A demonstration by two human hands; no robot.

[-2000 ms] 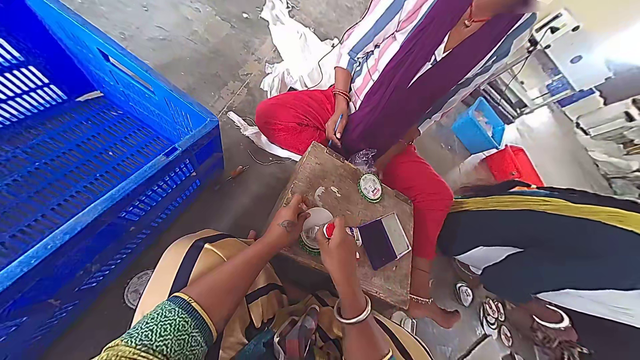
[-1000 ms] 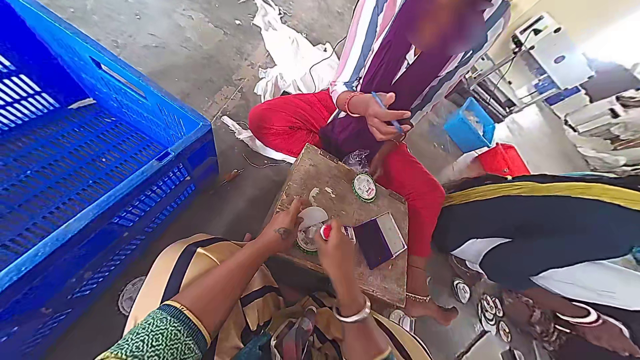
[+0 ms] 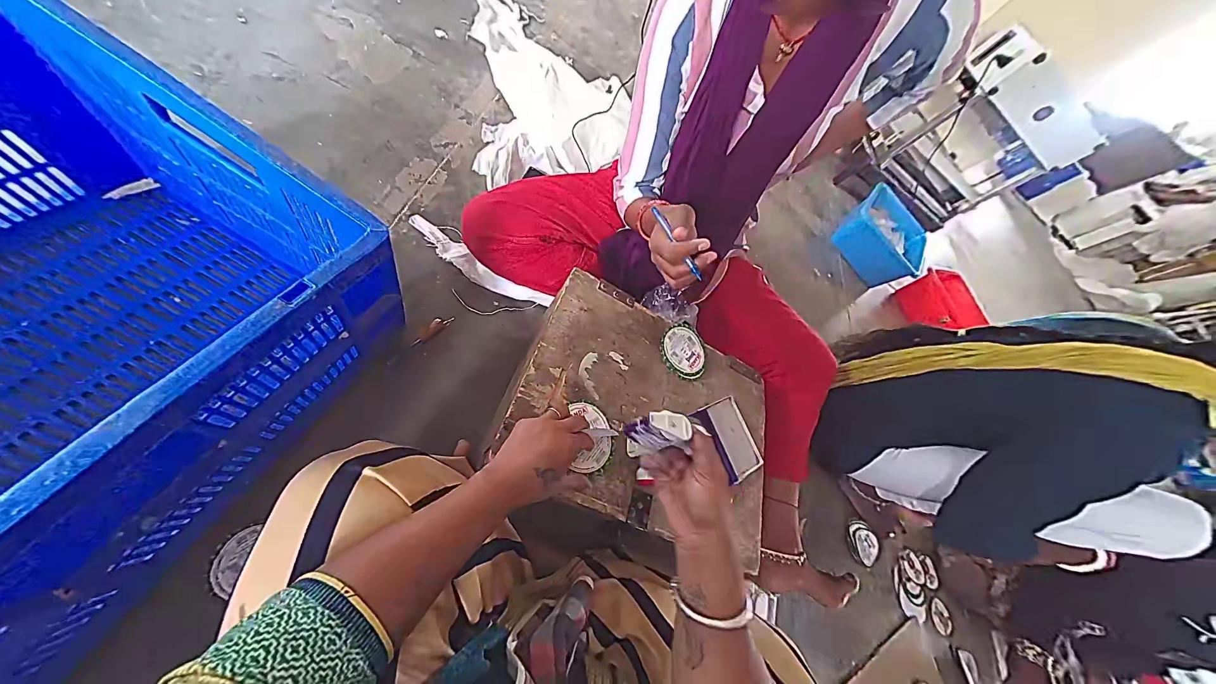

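Note:
A low wooden board or box top (image 3: 608,351) stands before me. My left hand (image 3: 543,454) holds a round, green-edged disc with a printed white face (image 3: 591,454) by its left side. A thin pale flap stands out over that disc. Just right of it, my right hand (image 3: 692,480) is closed around a small white and purple item (image 3: 663,432), blurred, with a bit of red below it. Behind my right fingers lies an open case with a dark purple pad and white lid (image 3: 733,437). A second green-edged disc (image 3: 683,351) lies farther back on the board.
A seated person (image 3: 722,114) opposite holds a blue pen (image 3: 676,244). Large blue plastic crate (image 3: 285,313) at left. Another person in dark clothing (image 3: 931,437) sits at right, with several round discs (image 3: 914,575) on the floor. Blue bin (image 3: 879,237) and red bin (image 3: 940,299) stand behind.
My right hand has moved right, off the disc, and now holds a white and purple item; earlier it held a red-topped object over the disc. The person opposite has lowered the pen hand.

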